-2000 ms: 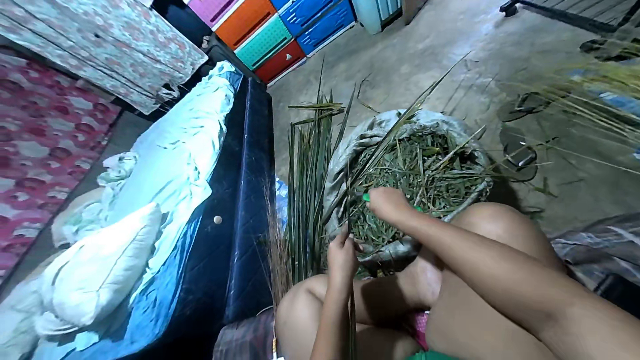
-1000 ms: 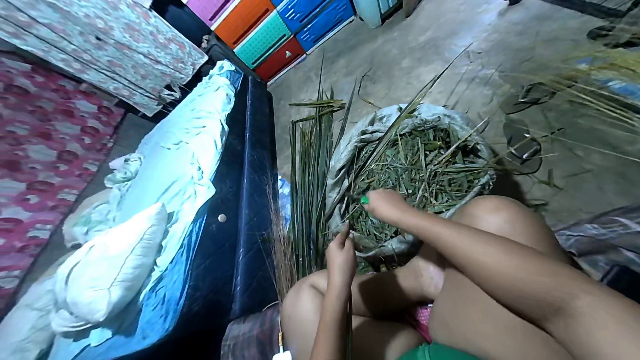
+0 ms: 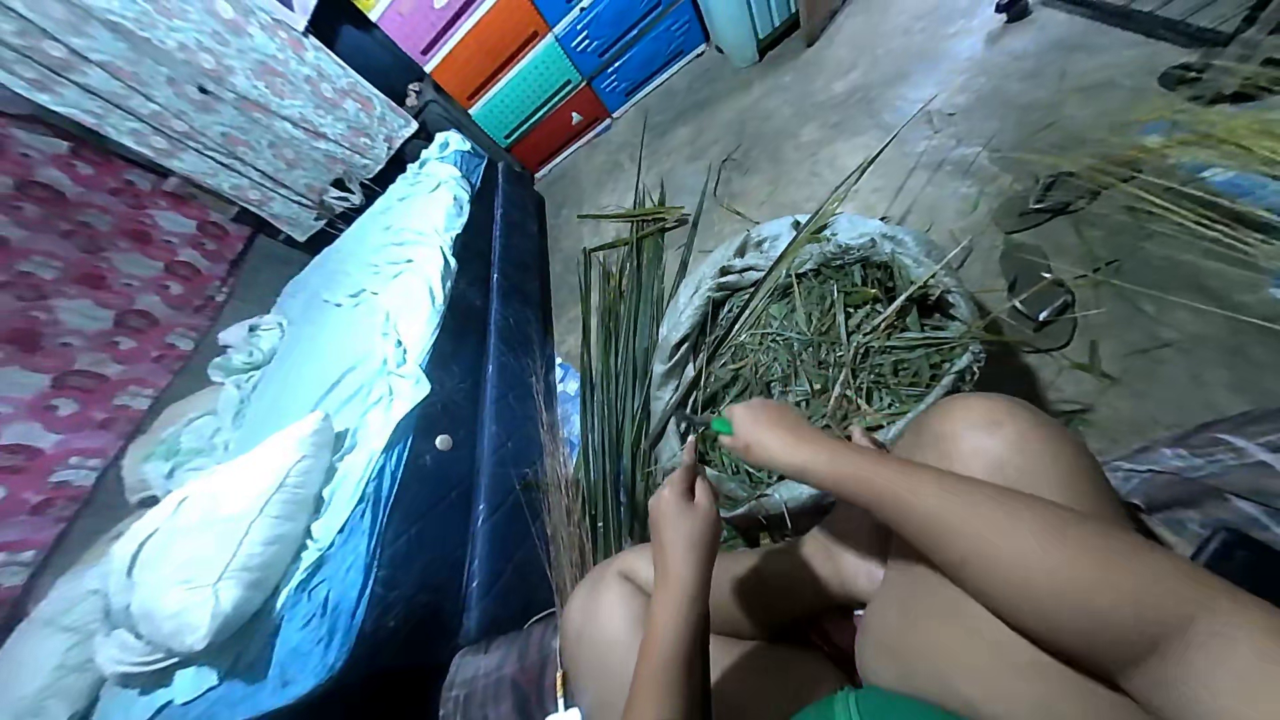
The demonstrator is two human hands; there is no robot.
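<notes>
My right hand [image 3: 768, 435] is closed on the green handle [image 3: 721, 426] of a small tool, probably a knife, whose dark end points left. Just below and to the left, my left hand [image 3: 686, 505] pinches a narrow leaf strip with the index finger up; part of the strip runs down along the forearm. Both hands are over the near left rim of a pale woven sack [image 3: 690, 300], rolled open and filled with cut green leaf scraps [image 3: 830, 335]. Long leaves lean across the sack's left side. A bundle of long palm leaflets [image 3: 620, 370] lies left of the sack.
A dark blue mattress [image 3: 440, 520] with a light blue sheet and a white pillow [image 3: 225, 540] is on the left. Thin brown sticks [image 3: 565, 500] lie beside it. Sandals [image 3: 1045, 300] and blurred yellowish strands [image 3: 1190, 170] are on the right. Colourful drawers [image 3: 560, 70] stand at the back.
The right hand and the green-handled tool stay near the sack's left rim, close to the left hand. The left index finger now points up more plainly.
</notes>
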